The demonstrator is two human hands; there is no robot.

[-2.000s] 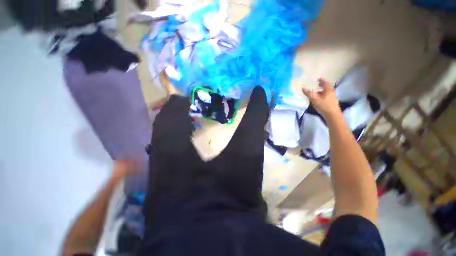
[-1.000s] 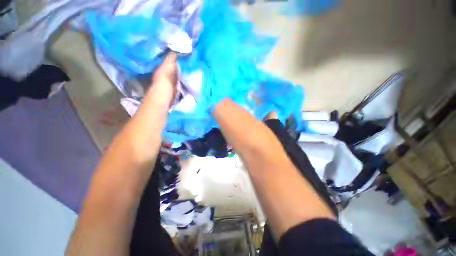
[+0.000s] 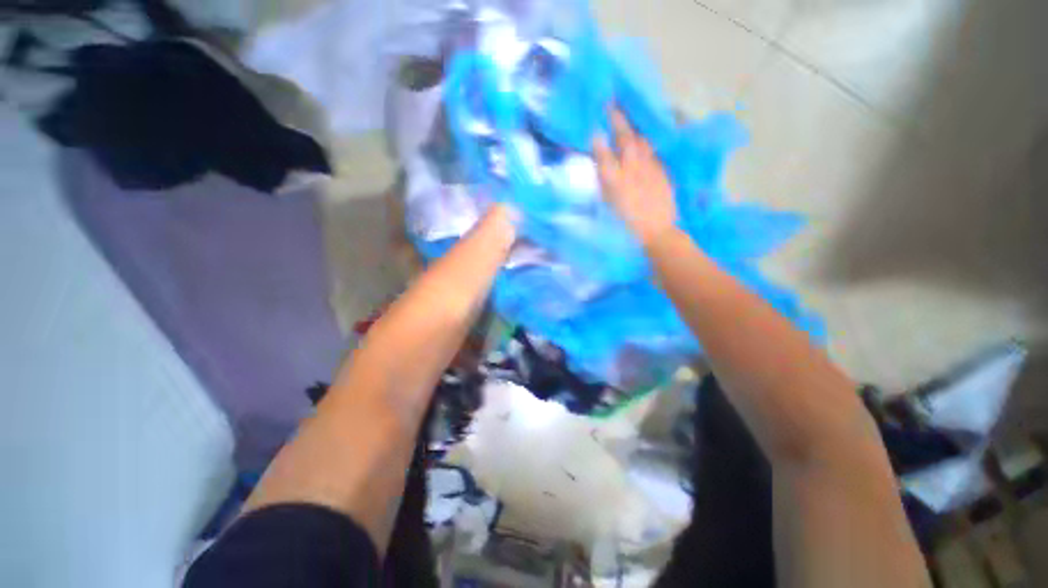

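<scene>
A crumpled bright blue plastic bag or sheet (image 3: 713, 258) lies on the floor in front of me, with pale fabric pieces (image 3: 437, 207) in and beside it. My left hand (image 3: 501, 224) reaches into the pile at its near left; the fingers are hidden in the material, so its grip cannot be told. My right hand (image 3: 634, 178) lies on the blue plastic with its fingers spread, holding nothing that I can see. The picture is blurred.
Dark fabric (image 3: 195, 109) lies on a greyish-purple surface (image 3: 218, 253) at left. A green-rimmed basket (image 3: 644, 400) with dark and white pieces sits below the blue plastic. Pale and dark panels (image 3: 977, 396) and wooden bars (image 3: 1017, 505) are at lower right.
Both hands have moved to the right and the right hand further up, out of the material onto the blue plastic. The blue plastic and pale pieces have shifted right in the view.
</scene>
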